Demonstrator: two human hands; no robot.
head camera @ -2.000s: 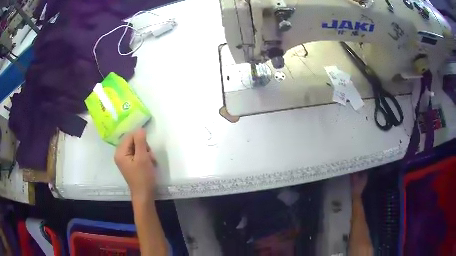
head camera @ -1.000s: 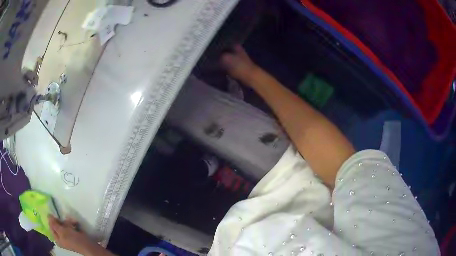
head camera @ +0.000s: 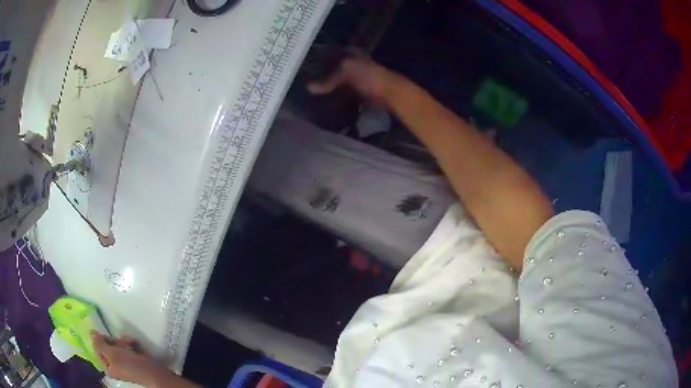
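Observation:
The green-yellow tissue pack [head camera: 76,322] lies on the white tabletop at the lower left, with white tissue at its opening. My left hand [head camera: 125,358] rests against the pack's near side, fingers bent; whether it grips the pack is not clear. My right hand [head camera: 352,79] is past the table's front edge, low beside the dark space under the table, blurred, with fingers apart. A small pale piece [head camera: 373,120] lies just below the right hand, apart from it. No thing shows in the right hand.
Sewing machine head [head camera: 23,174] stands at the left with its needle area. White paper labels [head camera: 139,45] and part of a dark shears handle lie on the table. Measuring tape [head camera: 227,151] runs along the edge. Greyish frame [head camera: 348,189] crosses over the lap. Red-and-blue basket [head camera: 598,76] is at upper right.
The view has turned and tilted towards the floor at the right. My right hand has come into clear view beyond the table edge, its fingers now more spread. My left hand stays at the tissue pack.

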